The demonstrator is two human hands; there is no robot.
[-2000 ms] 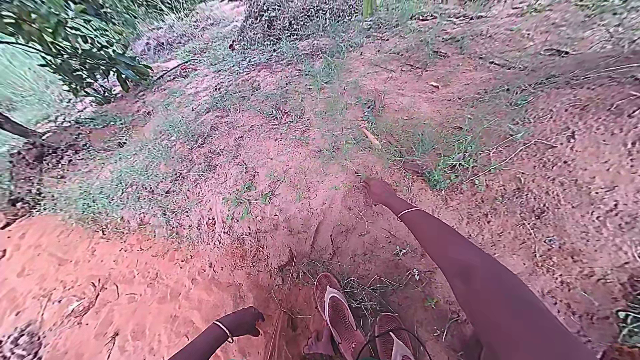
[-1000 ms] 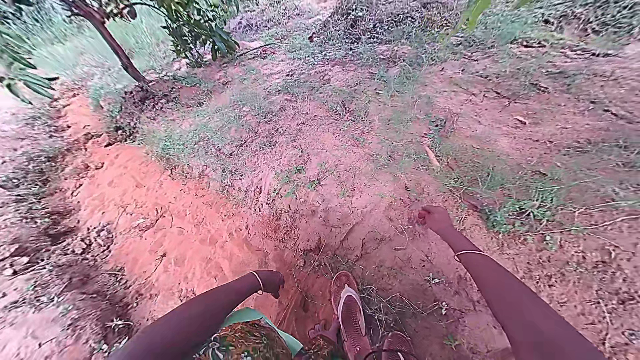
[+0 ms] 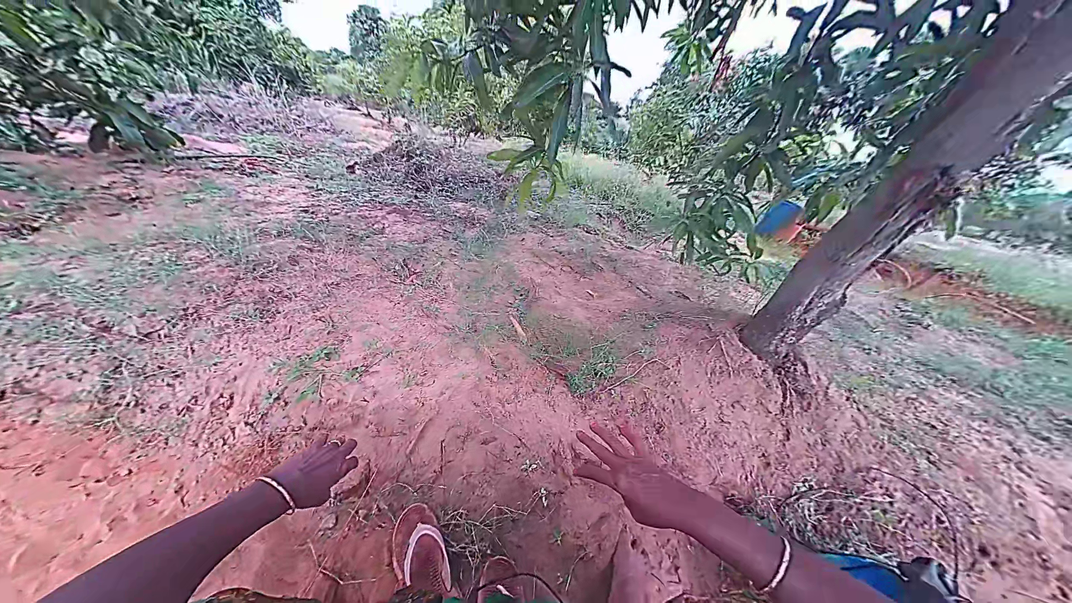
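My left hand (image 3: 318, 471), with a bangle at its wrist, is held over the reddish soil (image 3: 452, 402) at the lower left. Its fingers are spread and it holds nothing. My right hand (image 3: 628, 476), also with a bangle, reaches out over the soil right of centre, palm down, fingers apart, with nothing in it. Between the two hands and lower down is a sandal (image 3: 423, 553) on my foot, near dry grass stalks. A second sandal (image 3: 500, 574) shows partly at the bottom edge. Small green weeds (image 3: 595, 368) grow ahead of my right hand.
A leaning tree trunk (image 3: 837, 260) rises at the right, its leafy branches hanging across the top. A heap of dry brush (image 3: 427, 163) lies farther back. Something blue (image 3: 779, 219) shows behind the leaves. A blue and dark item (image 3: 879, 574) lies at the lower right, partly hidden by my arm.
The view has lifted and turned to the right, bringing the leaning trunk into sight. My right hand, closed up earlier, has spread its fingers. My left hand's fingers have also opened out.
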